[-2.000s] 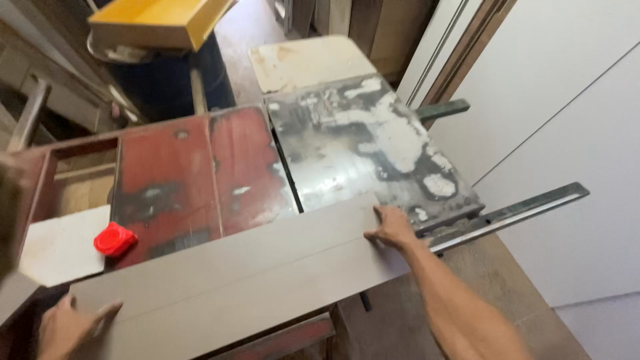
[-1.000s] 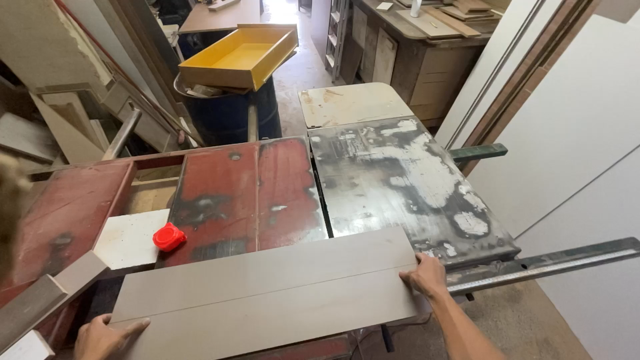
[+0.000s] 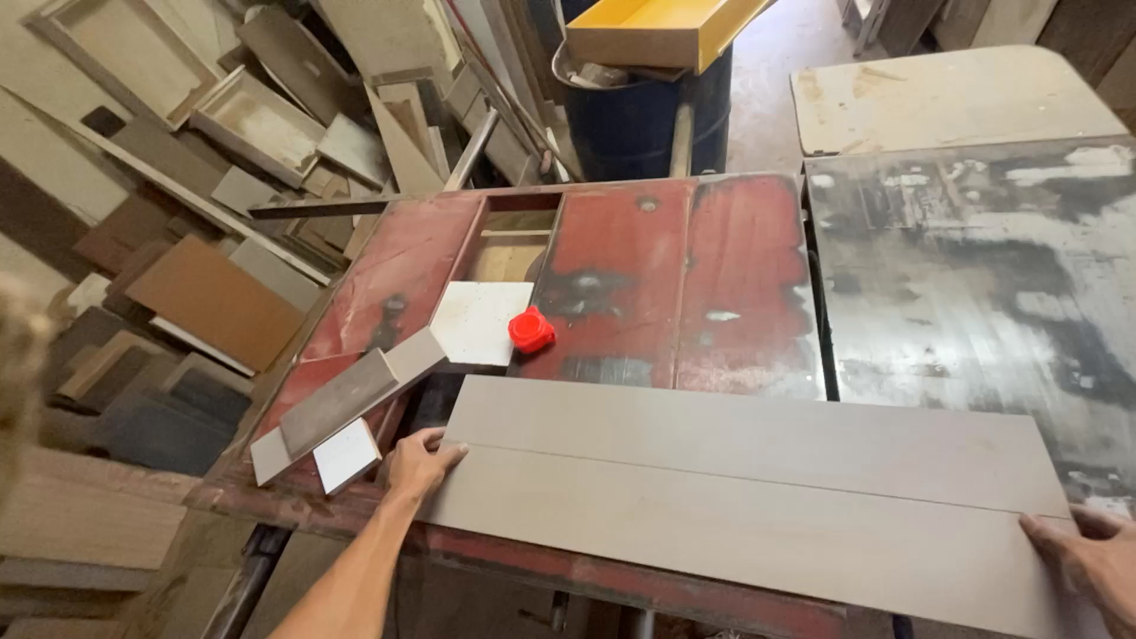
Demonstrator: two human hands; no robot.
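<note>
Two long grey boards, or one board with a lengthwise line, form a flat panel [image 3: 745, 497] across the front of the red and bare-metal machine table [image 3: 612, 284]. My left hand [image 3: 422, 461] grips the panel's left end, thumb on top. At the right end, my right hand [image 3: 1083, 550] holds the edge with its thumb on the upper face, partly cut off by the frame. A red tape measure [image 3: 532, 329] lies behind the panel, beside a white board piece [image 3: 479, 321]. Grey offcuts [image 3: 337, 404] and a small white block [image 3: 346, 455] lie left of my left hand.
A yellow drawer-like box [image 3: 657, 31] rests on a dark blue drum [image 3: 643, 124] behind the table. Wood scraps [image 3: 217, 302] pile up at the left. A pale rounded board [image 3: 950, 98] adjoins the metal top [image 3: 967, 293]. An opening [image 3: 515, 244] interrupts the red surface.
The view has swung left, bringing the offcuts and scrap pile into sight. Both hands remain at the panel's ends; whether the panel itself has shifted is unclear.
</note>
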